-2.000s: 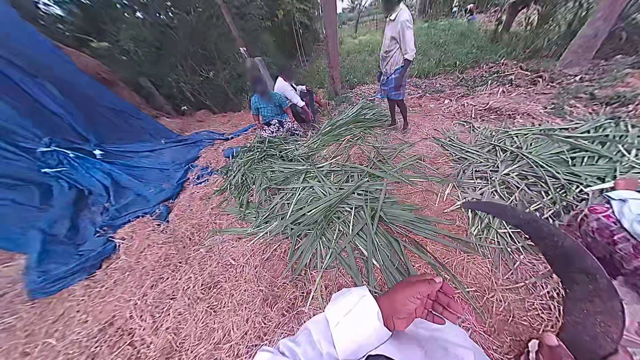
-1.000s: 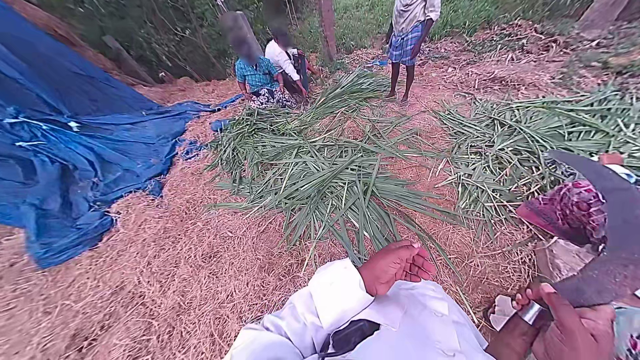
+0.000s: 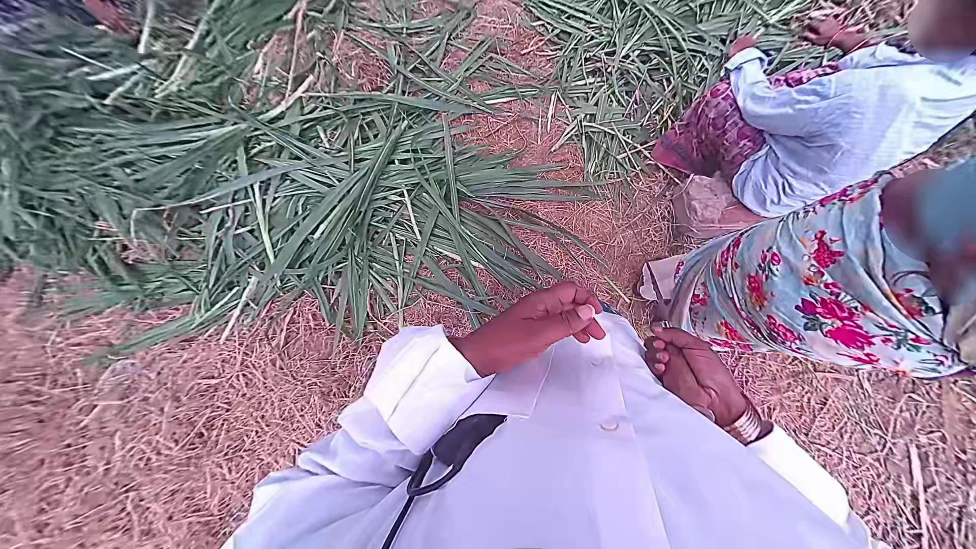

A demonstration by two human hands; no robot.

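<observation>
My left hand (image 3: 534,324) is in front of my white shirt, palm turned inward, with its fingers loosely curled and nothing visible in it. To its right, my right hand (image 3: 698,374), with bangles at the wrist, is closed around the lower end of a thin dark metal object (image 3: 662,305). That object is seen nearly edge-on against a floral cloth, and its full shape is hidden. Ahead of my left hand lies a wide heap of long green cut leaves (image 3: 366,206). A second heap of green leaves (image 3: 625,69) lies at the upper right.
A person in a floral wrap (image 3: 823,282) is close beside me on the right. Beyond, a person in a pale blue shirt (image 3: 831,122) bends with hands at the leaves, near a stone-like block (image 3: 709,202). Another person's hand (image 3: 107,11) shows at the upper left. Dry straw (image 3: 191,427) covers the ground.
The view has swung sharply downward. The large curved sickle blade at the right in both earlier frames no longer shows as a broad blade. My left hand stays before my shirt, fingers curled.
</observation>
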